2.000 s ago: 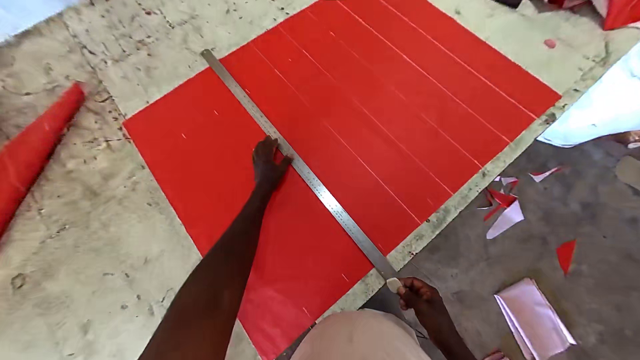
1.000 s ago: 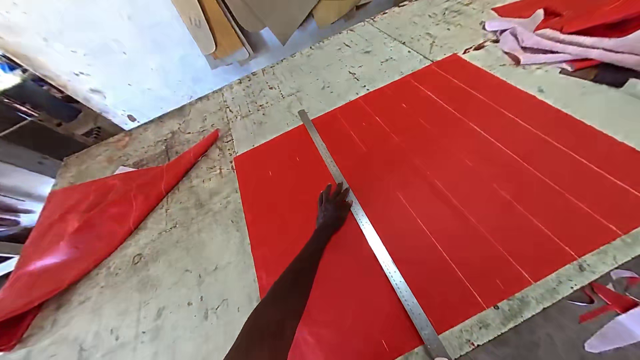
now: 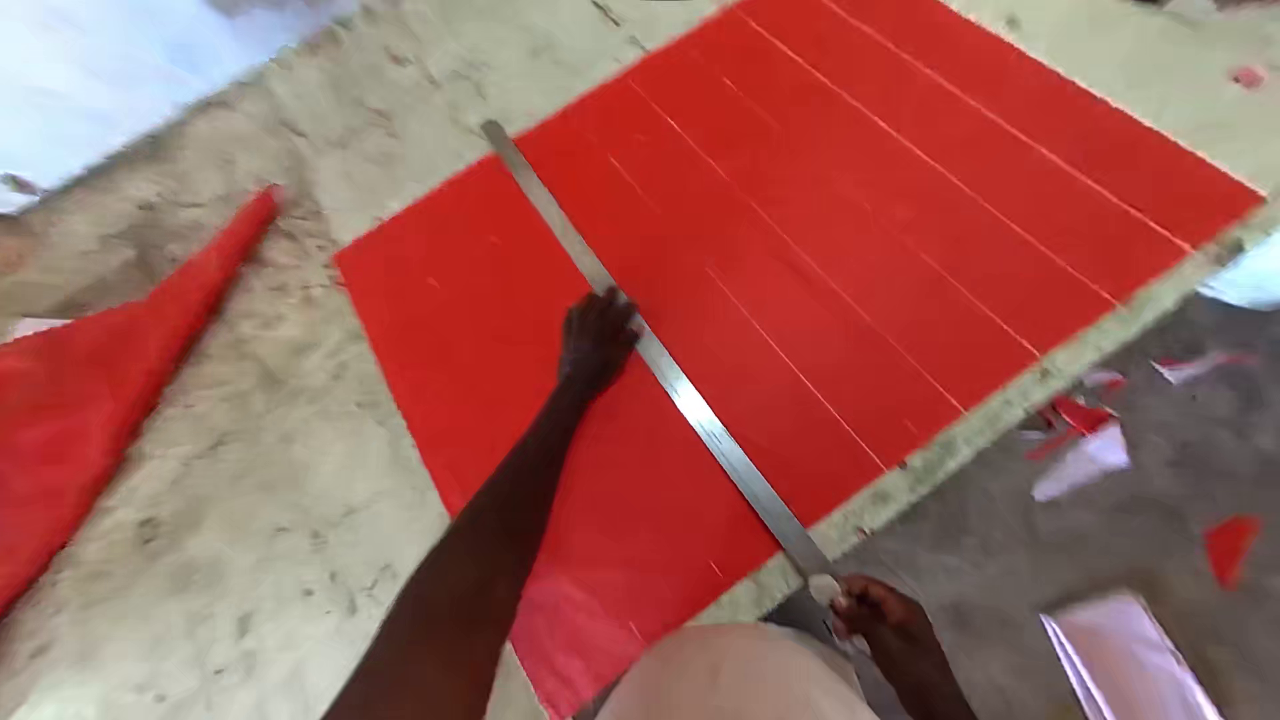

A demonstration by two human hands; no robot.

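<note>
A sheet of red material [image 3: 860, 250] lies flat on the worktable, marked with several pale, roughly parallel lines and short ticks. Across it runs a long metal ruler [image 3: 700, 410], one end past the sheet's far edge and the other past the near table edge. My left hand [image 3: 600, 338] presses on the ruler near its middle, fingertips on the metal. At the ruler's near end, my right hand [image 3: 878, 612] pinches a small pale, flat piece [image 3: 825, 588], perhaps chalk; it touches or nearly touches the ruler.
Another piece of red material [image 3: 110, 390] lies folded at the left of the worktable [image 3: 240, 560]. Red and white scraps [image 3: 1090, 455] are on the grey floor at the right, beside a folded pale pink piece [image 3: 1130, 660]. The table's near edge runs diagonally below the sheet.
The view swung left and then back. My left hand stays on the ruler throughout. My right hand, out of view one second ago, shows again at the ruler's near end.
</note>
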